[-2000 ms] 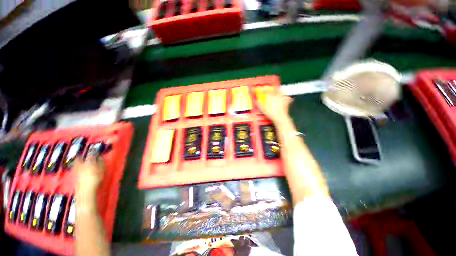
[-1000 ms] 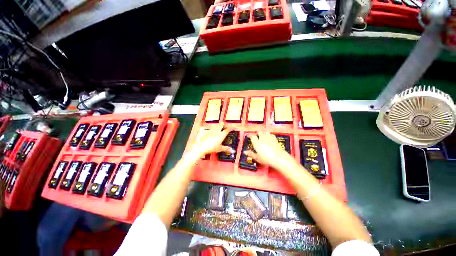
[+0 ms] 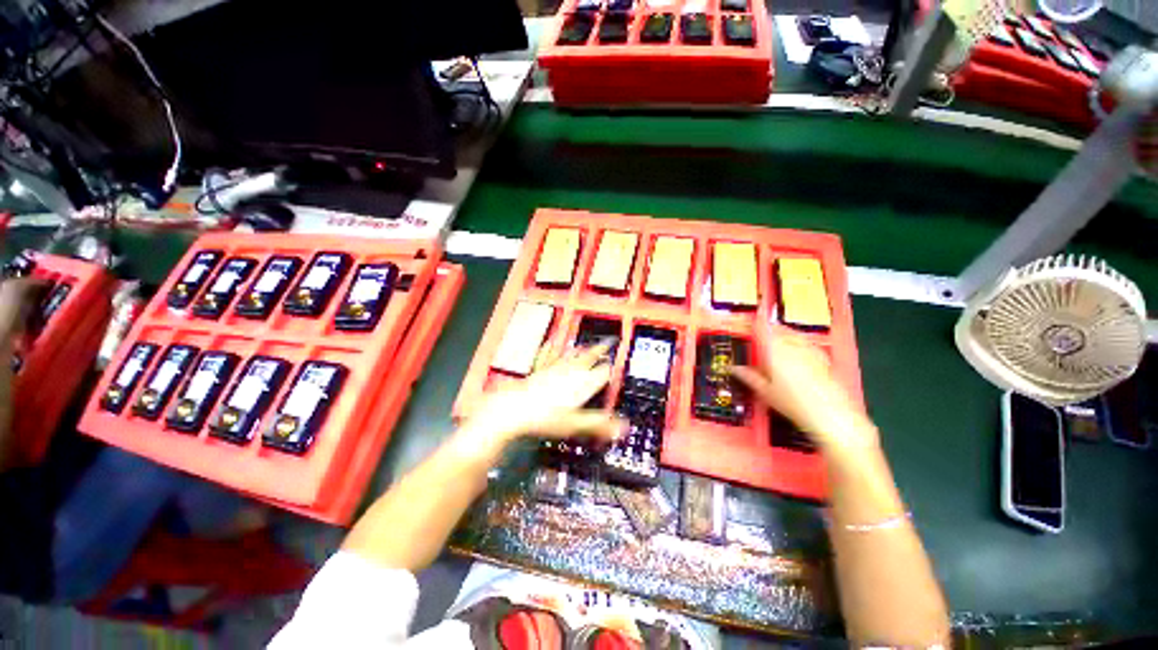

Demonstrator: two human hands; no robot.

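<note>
In the middle red-orange tray (image 3: 749, 460), the back row holds several phones with yellow faces (image 3: 669, 268). In the front row an open flip phone (image 3: 649, 362) shows a lit white screen, its keypad over the tray's front edge. My left hand (image 3: 559, 391) is over a second open phone (image 3: 597, 335) beside it, partly covering it; its grip is unclear. A closed black phone (image 3: 721, 377) with gold emblems lies right of them. My right hand (image 3: 803, 387) is over the front right pocket, blurred, its fingers at the closed phone's right edge; its grip is unclear.
A stacked tray of black phones (image 3: 238, 443) stands left, another tray (image 3: 660, 76) at the back. A fan (image 3: 1057, 333) and a smartphone (image 3: 1032, 460) are right. Small rectangles (image 3: 701, 508) lie on shiny plastic in front. Another person's hand (image 3: 18, 305) is far left.
Two front-row phones, closed before, now stand open. My right hand has moved right from the middle pockets. The left hand has moved slightly right and down. The view has shifted a little.
</note>
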